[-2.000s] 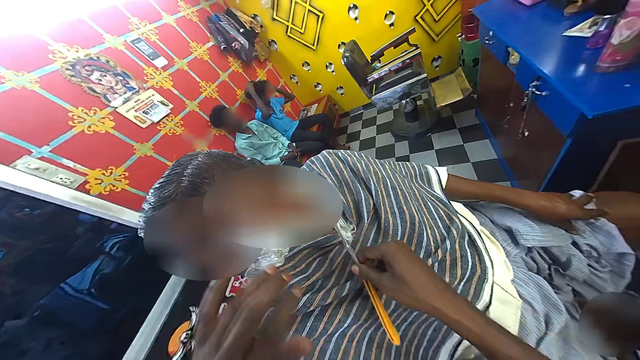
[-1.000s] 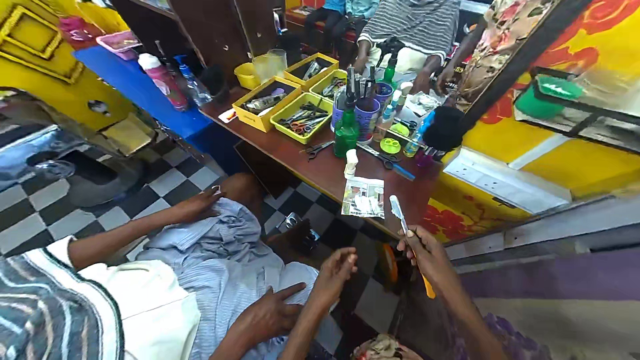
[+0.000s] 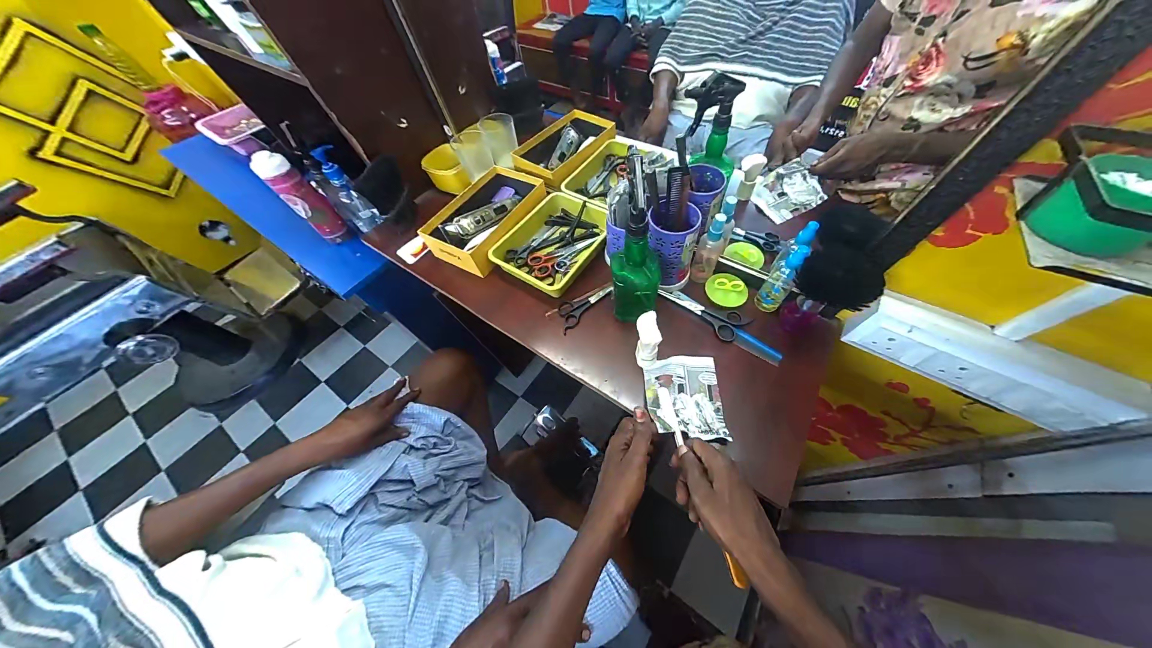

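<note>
My right hand (image 3: 706, 486) grips a straight razor (image 3: 735, 569) with an orange handle; its blade end lies over a piece of newspaper (image 3: 705, 367) at the counter's front edge. White smears cover the middle of the paper. Beside its near left corner is my left hand (image 3: 623, 463), fingers bent together; whether it pinches the paper's edge cannot be told. A small white container (image 3: 647, 340) stands at the paper's far left corner. Behind it are a green spray bottle (image 3: 635, 279) and black-handled scissors (image 3: 580, 310).
Yellow trays (image 3: 551, 241) of scissors and clippers, purple cups (image 3: 675, 245) and small bottles crowd the brown counter (image 3: 531, 335) before a mirror. A blue comb (image 3: 758, 347) lies right. A seated person in a striped top (image 3: 72, 585) is at lower left, arms across the lap.
The view has swung from the seated person's head to the counter. Since one second ago, my right hand has brought the razor onto the newspaper, and my left hand has come up beside the paper.
</note>
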